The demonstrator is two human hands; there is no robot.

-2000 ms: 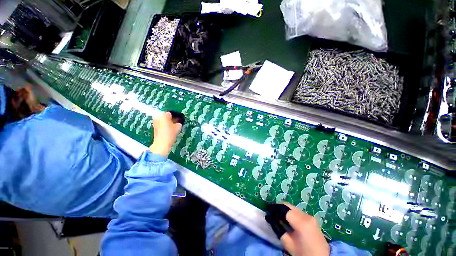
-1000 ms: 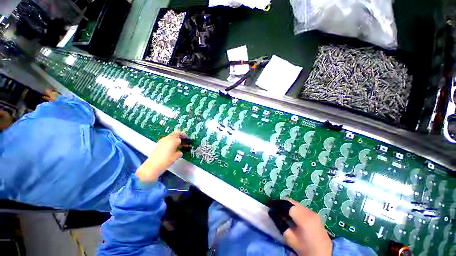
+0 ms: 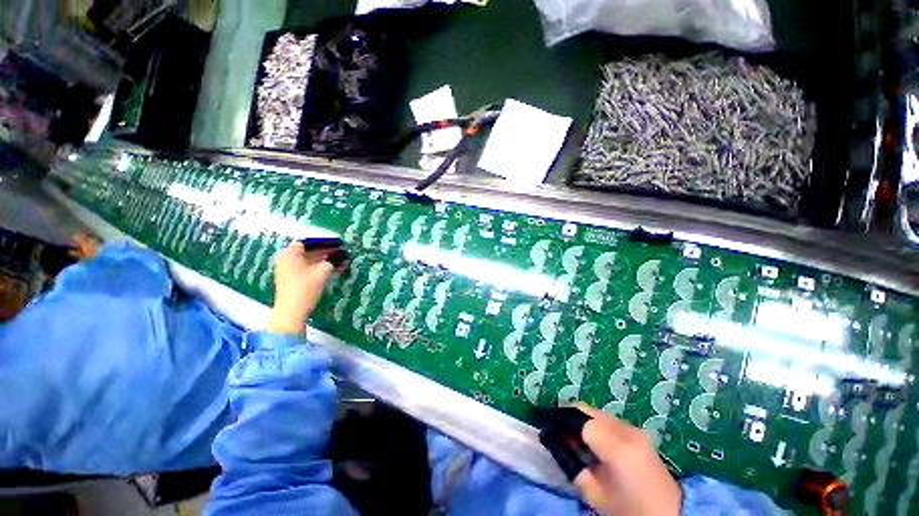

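Long green circuit boards [image 3: 484, 338] with rows of white half-filled circles lie end to end. My left hand [image 3: 299, 284] is over the board left of centre, its fingertips bent down at the surface. Black coverings show on its fingers; any small part in them is too small to tell. A loose pile of silvery leaded parts [image 3: 395, 328] lies on the board to its right. My right hand [image 3: 623, 459] is at the near edge, fingers curled, with black coverings at the fingertips; its grip is unclear.
Beyond the rail are a bin of leaded components [image 3: 700, 131], a clear bag [image 3: 660, 20], white papers [image 3: 524, 141], orange-black pliers [image 3: 450, 151], and trays of pale parts [image 3: 285, 91] and black parts [image 3: 348, 86]. A blue-sleeved person [image 3: 111, 353] is at left. A copper-orange coil [image 3: 831, 494] stands lower right.
My left hand has moved from beside the silvery pile up and left over the board. My right hand stays at the near edge. The camera view has shifted slightly.
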